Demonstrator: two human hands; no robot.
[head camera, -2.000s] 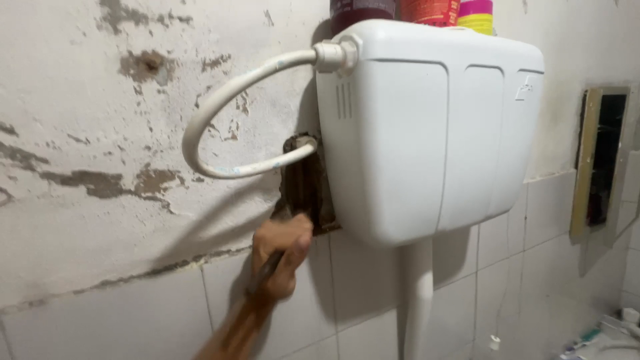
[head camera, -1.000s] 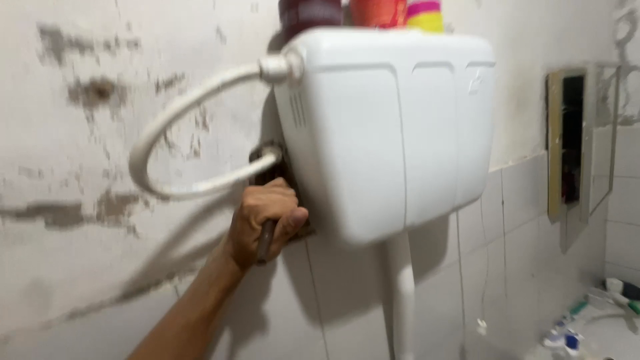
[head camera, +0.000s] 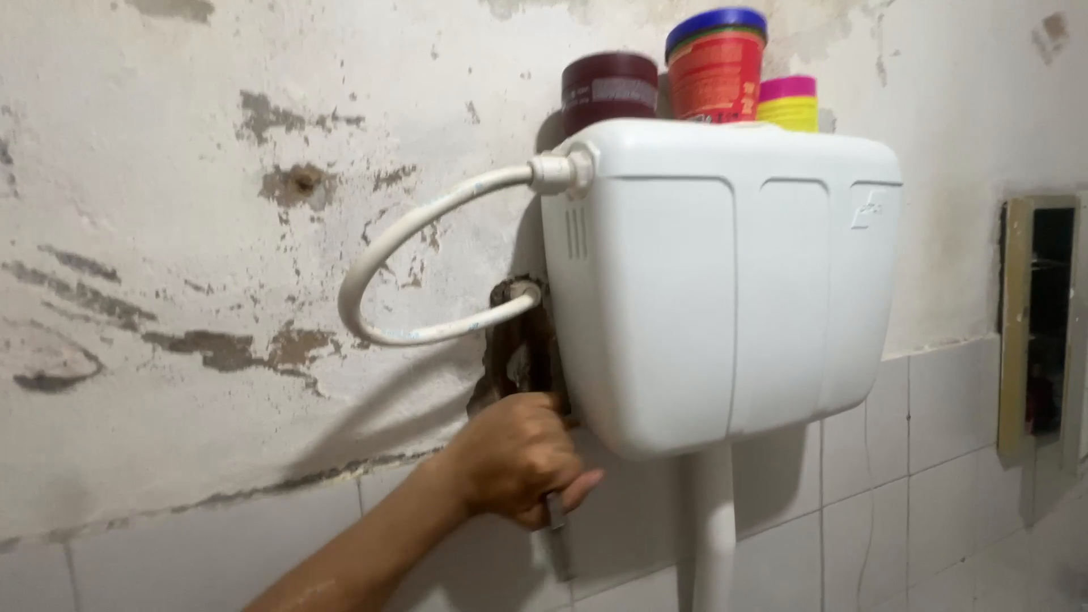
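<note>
A slim hand tool (head camera: 557, 540), blurred and dark, sticks out below my left hand (head camera: 523, 463), which is closed around it. The fist is at the lower end of a rough hole (head camera: 514, 365) broken in the wall, beside the lower left edge of a white plastic toilet cistern (head camera: 654, 297). The tool's upper end is hidden by the hand. A white flexible hose (head camera: 361, 280) loops from the fitting (head camera: 561, 172) on the cistern's upper left side back to the top of the hole. My right hand is out of view.
On the cistern stand a dark red jar (head camera: 610, 89), a red tub with a blue lid (head camera: 716, 68) and a yellow and pink container (head camera: 788, 106). A white flush pipe (head camera: 714, 527) runs down beneath. At the right is a narrow framed recess or cabinet (head camera: 1016, 331).
My left hand went up close to the hose's wall end, then came down to the hole's lower end, keeping hold of the tool. The view has shifted too.
</note>
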